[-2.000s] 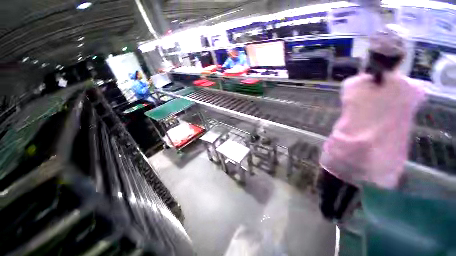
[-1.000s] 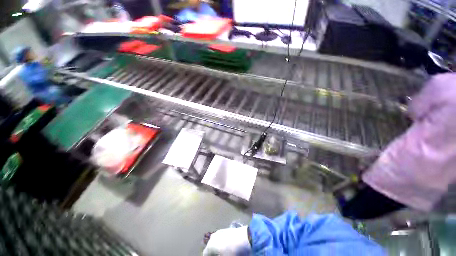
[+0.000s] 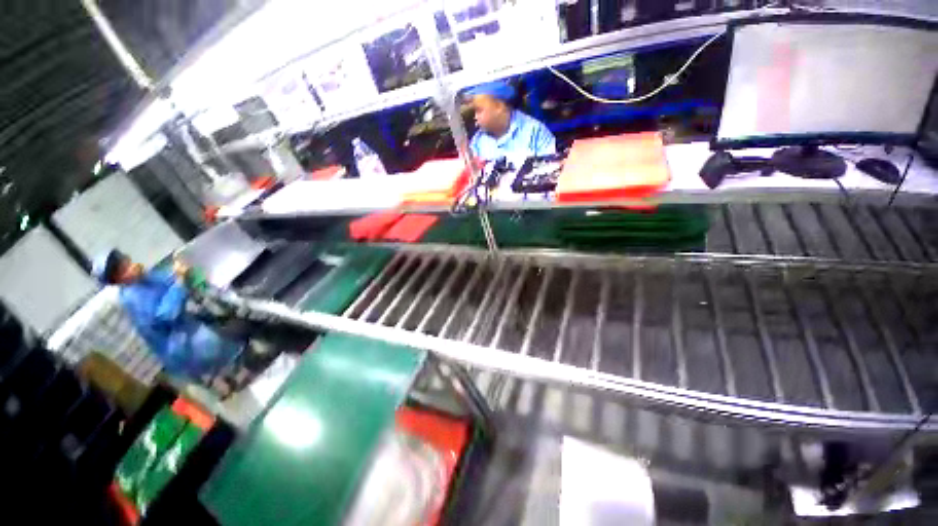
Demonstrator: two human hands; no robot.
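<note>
Neither of my hands is in the picture. Nearest in front of me is a dark green flat surface (image 3: 319, 421) with a bright light reflection on it. Below its right edge an orange-red item (image 3: 437, 442) and a whitish, blurred thing show in part. Beyond runs a roller conveyor (image 3: 576, 329). On the white bench shelf above it lies a stack of orange-red sheets (image 3: 614, 164), with a black tray (image 3: 537, 176) of small pieces to its left.
A monitor (image 3: 828, 87) and mouse stand on the shelf at right. A blue-coated person (image 3: 511, 128) is behind the shelf. Another blue-coated person (image 3: 170, 313) is at left. Black crates with green panels (image 3: 159, 452) are lower left. A white stool top (image 3: 607, 488) is at the bottom.
The view has moved closer to the conveyor and turned left. The pink-clothed person has left the picture. The gloved hand and blue sleeve seen one second ago are out of view.
</note>
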